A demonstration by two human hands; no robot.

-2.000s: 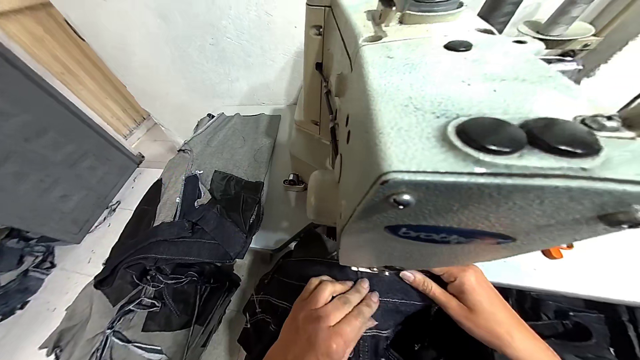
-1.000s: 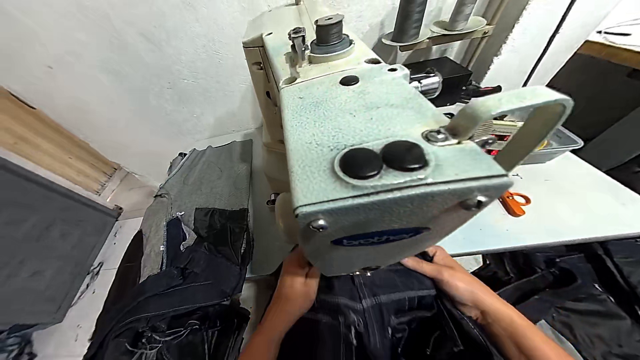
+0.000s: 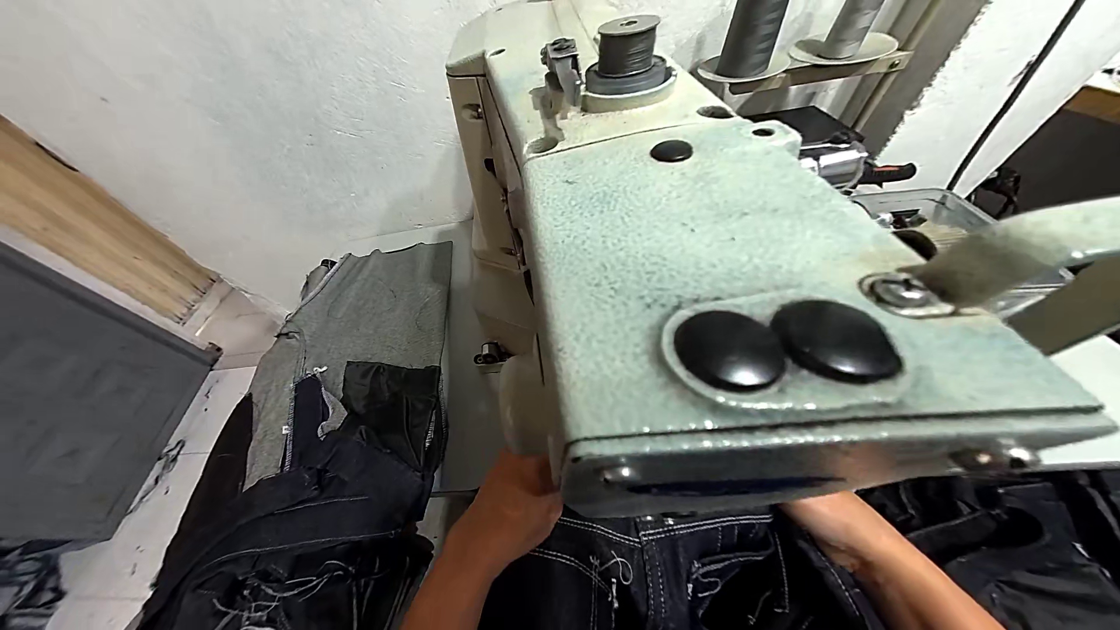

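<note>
A pair of dark denim trousers [image 3: 652,569] with pale stitching lies below the head of a Brother industrial sewing machine [image 3: 700,236]. My left hand [image 3: 516,503] reaches under the machine head at the left edge of the denim, its fingers hidden. On the right side, my right hand [image 3: 831,521] is at the denim's edge, its fingers also covered by the machine head. Whether either hand grips the cloth cannot be told. The needle and presser foot are out of sight. A bobbin of grey thread [image 3: 627,48] sits on top of the machine.
Dark denim pieces [image 3: 297,525] and grey cloth [image 3: 376,302] are heaped at the left. More dark denim [image 3: 1024,542] lies at the right. Thread cones [image 3: 751,39] and a clear plastic tray [image 3: 945,210] stand behind the machine. A white wall [image 3: 289,114] rises at the back.
Two seconds ago both hands showed on the denim in front of the machine; now their fingers are hidden beneath its head. The view has shifted, with the machine's top filling more of it.
</note>
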